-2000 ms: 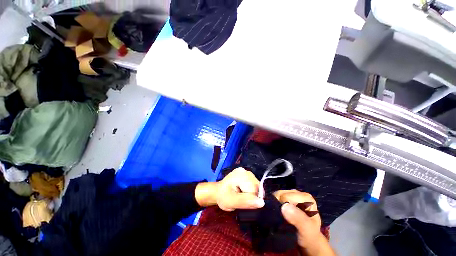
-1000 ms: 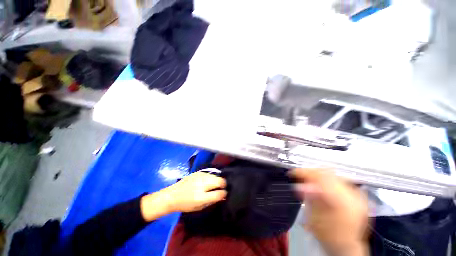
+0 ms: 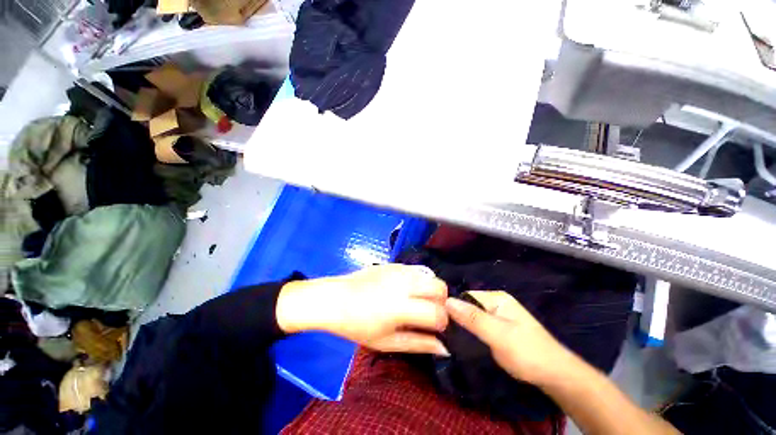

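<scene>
A dark garment with faint thin white lines [image 3: 553, 289] lies over the lap, below the table's front edge. My left hand [image 3: 374, 310] is closed on its dark cloth, palm down, fingers bent. My right hand [image 3: 502, 331] meets it from the right, thumb and fingers pinching the same cloth. The fingertips of both hands nearly touch. A small dark, shiny thing shows at my right fingers; I cannot tell what it is. The cloth between the fingers is mostly hidden.
The white sewing table [image 3: 434, 110] has a ruler-marked front edge. A dark striped bundle [image 3: 340, 59] lies at its left. The pale machine head [image 3: 664, 76] is tilted back at the right. A blue bin [image 3: 315, 246] stands under the table. Cloth heaps [image 3: 102, 255] and cartons lie left.
My right hand has come back from the machine side to the cloth beside my left hand. The white loop seen two seconds ago no longer shows. The view has shifted.
</scene>
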